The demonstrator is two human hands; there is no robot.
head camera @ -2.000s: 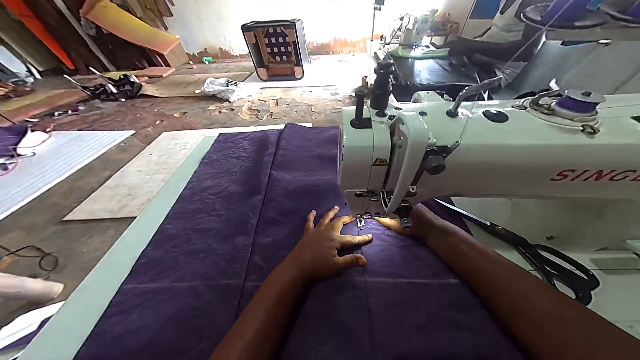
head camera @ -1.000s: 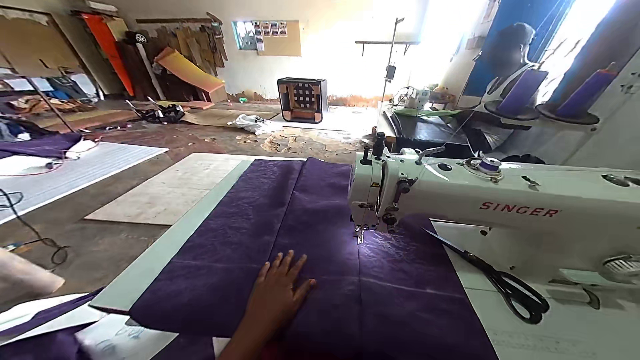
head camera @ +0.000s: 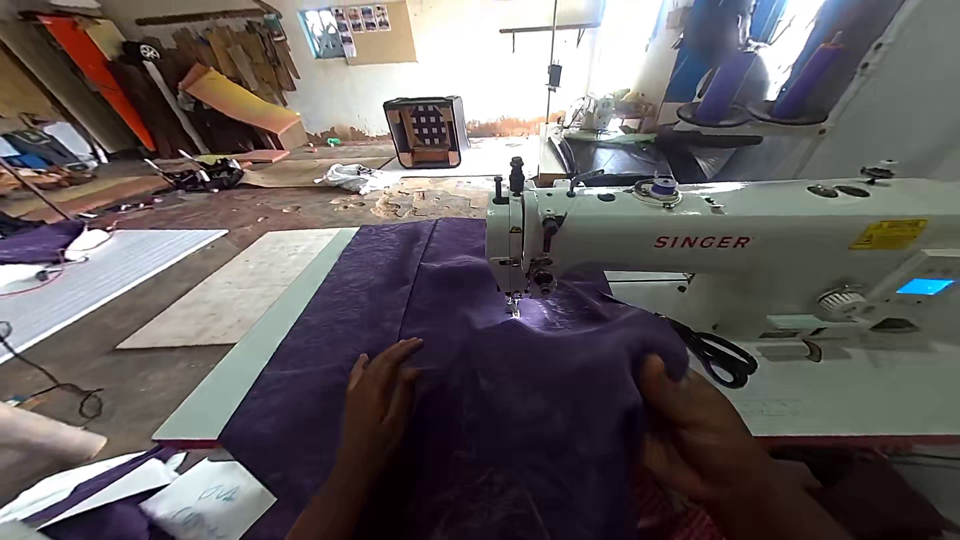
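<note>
Dark purple fabric [head camera: 360,300] lies over the sewing table and under the lit presser foot [head camera: 514,307] of a white Singer sewing machine [head camera: 600,225]. A seam line runs down its left part. My left hand [head camera: 379,405] rests on the fabric, left of and nearer than the presser foot, fingers slightly apart. At the right, my right hand [head camera: 697,427] grips the fabric's right edge between thumb and fingers and holds it raised; its fingers are partly hidden. Black-handled scissors [head camera: 720,356] lie on the table just beyond my right hand, their blades partly covered.
Purple thread cones [head camera: 724,86] stand behind the machine arm. The pale table edge [head camera: 247,375] runs along the left. Papers and purple scraps [head camera: 217,499] are at lower left. On the floor lie a board [head camera: 232,292] and a white ribbed sheet [head camera: 142,262]. A person sits at the back right.
My right hand, out of view one second ago, now holds the fabric's right edge, which has lifted and bunched. My left hand has left the presser foot area, where it was two seconds ago.
</note>
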